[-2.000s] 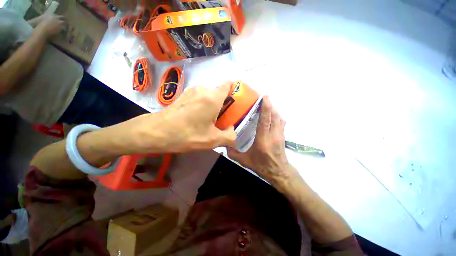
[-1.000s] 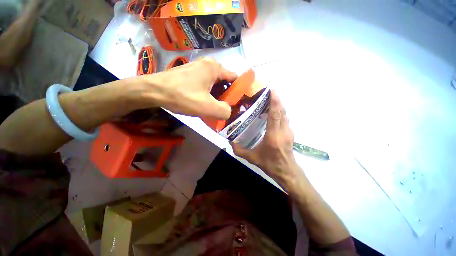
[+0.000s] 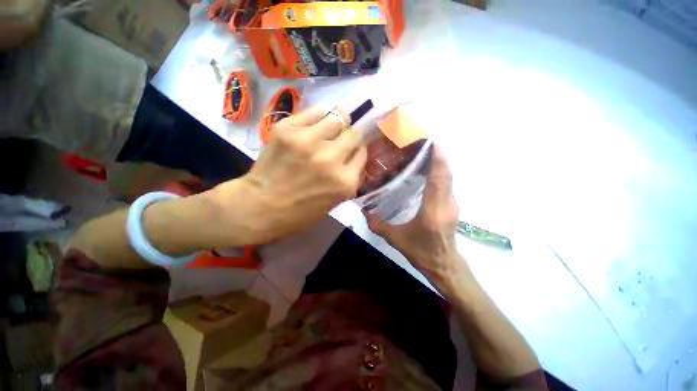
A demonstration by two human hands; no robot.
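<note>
My right hand (image 3: 428,221) grips an open retail box (image 3: 397,191) from below and the right, its printed white-grey side towards me. The box's orange flap (image 3: 403,128) stands up, and its inside looks dark reddish. My left hand (image 3: 313,164), fingers curled, is at the left of the opening. A short black strip (image 3: 361,112) sticks out above its fingers; what it is I cannot tell. Two coiled orange cables (image 3: 236,97) (image 3: 281,113) lie on the table to the left, the second partly behind my left hand.
A larger orange and black box (image 3: 317,50) stands at the table's back left, with more orange coils beside it. A slim green knife or strip (image 3: 485,235) lies right of my right hand. Brown cartons (image 3: 222,317) and a red-orange stool (image 3: 229,258) are below. Another person (image 3: 69,99) is at upper left.
The orange flap has opened, showing the box's inside. My left hand has moved from gripping the box's top to beside its opening, and the black strip now shows at its fingers.
</note>
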